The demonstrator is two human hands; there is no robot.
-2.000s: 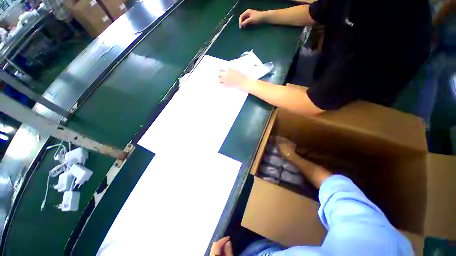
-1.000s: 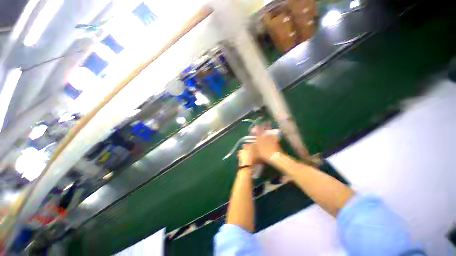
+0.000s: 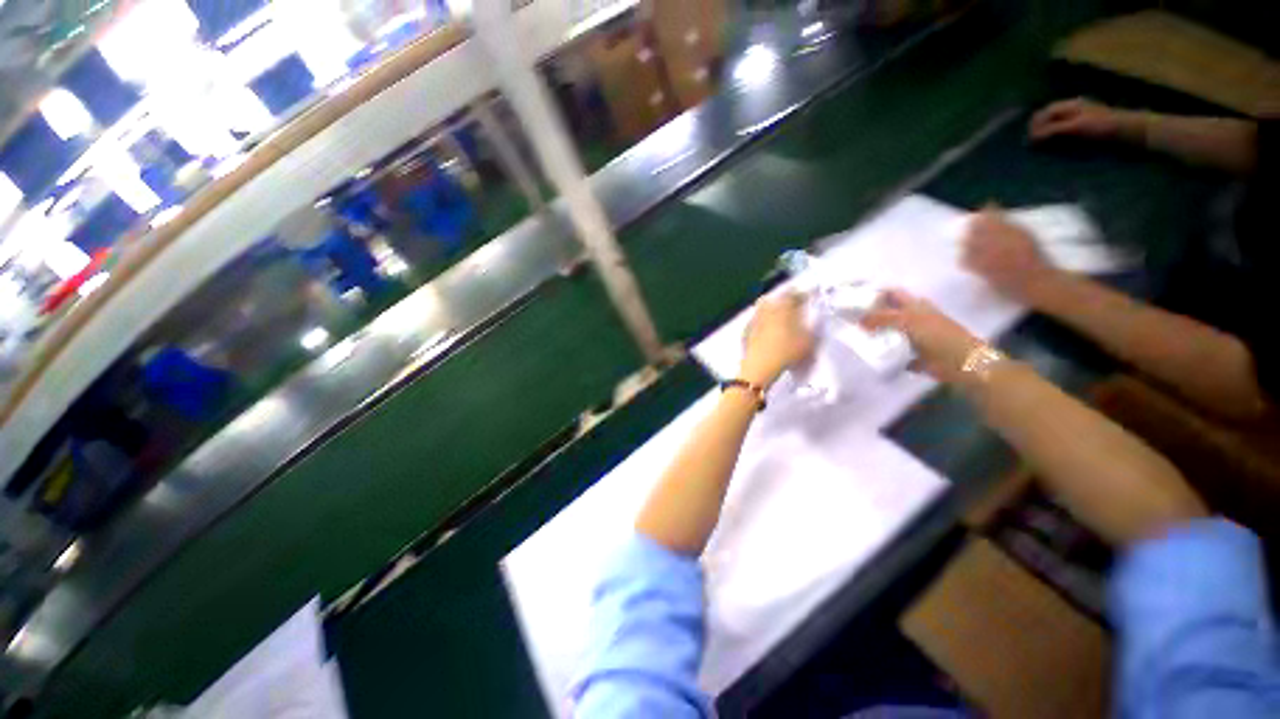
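My left hand and my right hand are over the white paper sheets on the green belt. Between them is a blurred cluster of white corded units, lying over the far paper. My left fingers are on its left side and my right fingers are closed on its right side. How many units each hand holds cannot be told, and whether a bag is among them is unclear.
An open carton, its brown flap showing, stands at the lower right below my right forearm. A co-worker's hand is close beyond my right hand, the other farther back. A pale post rises left of the paper.
Both hands have moved with white units from the belt beside the post, rightward onto the paper. Earlier, my right hand was inside the carton. The view has turned back right.
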